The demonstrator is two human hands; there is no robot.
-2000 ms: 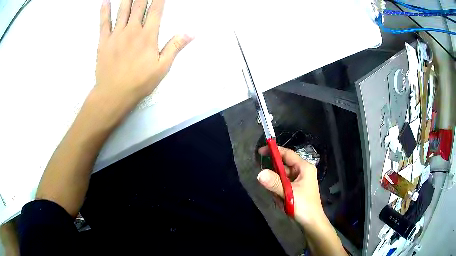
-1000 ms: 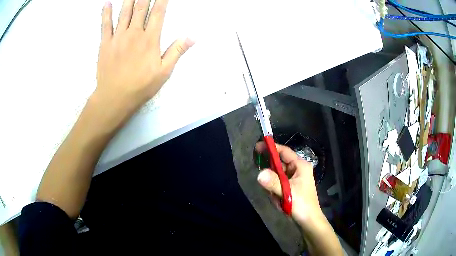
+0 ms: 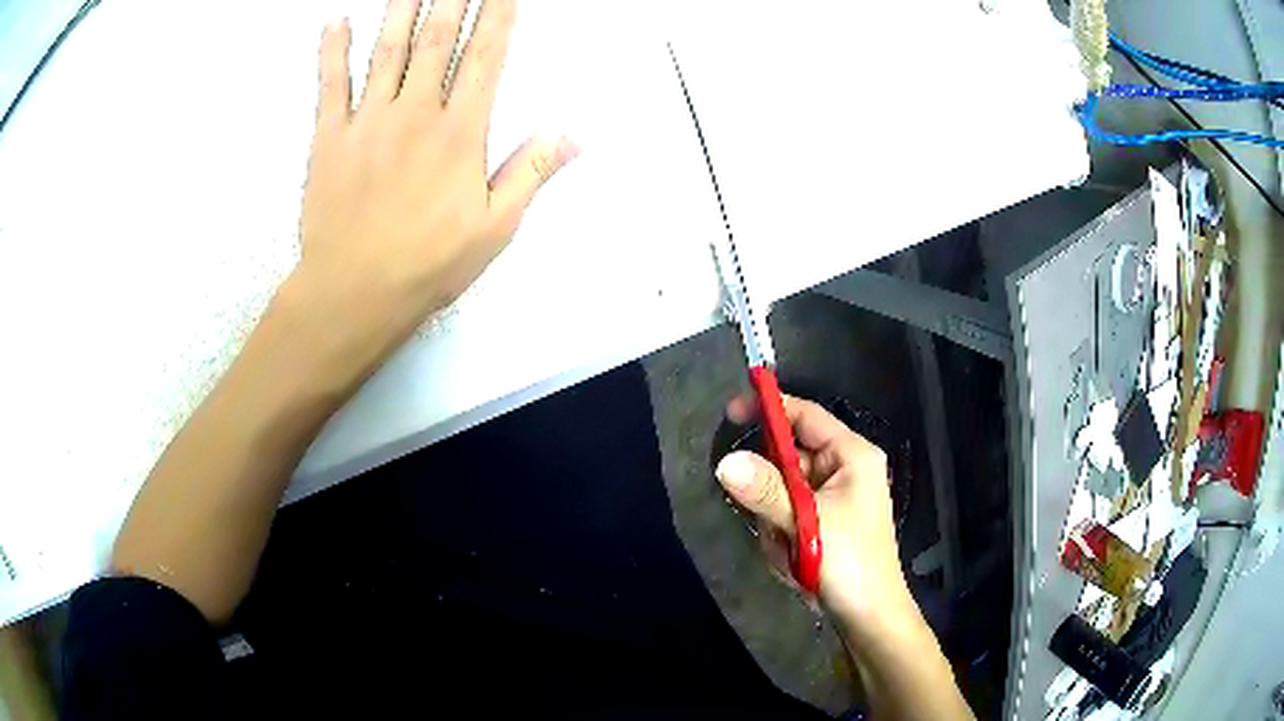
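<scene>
My right hand holds the red handles of the fabric shears below the table edge. The long silver blades point up and slightly left over the white table. Their lower part crosses the edge; a shorter second blade part shows beside the long one. My left hand lies palm down with fingers spread at the upper left, to the left of the blades. Pale, faintly textured material shows beside my left wrist, but it almost merges with the white table, so its outline cannot be told.
The white table has a slanting front edge. A grey surface at right bears paper and cloth scraps. Blue hoses run at the upper right. A dark area and grey metal bars lie below the table.
In the picture, my left hand and the table edge sit a little lower and further right. The shears' tip is slightly higher. My right hand still holds the handles.
</scene>
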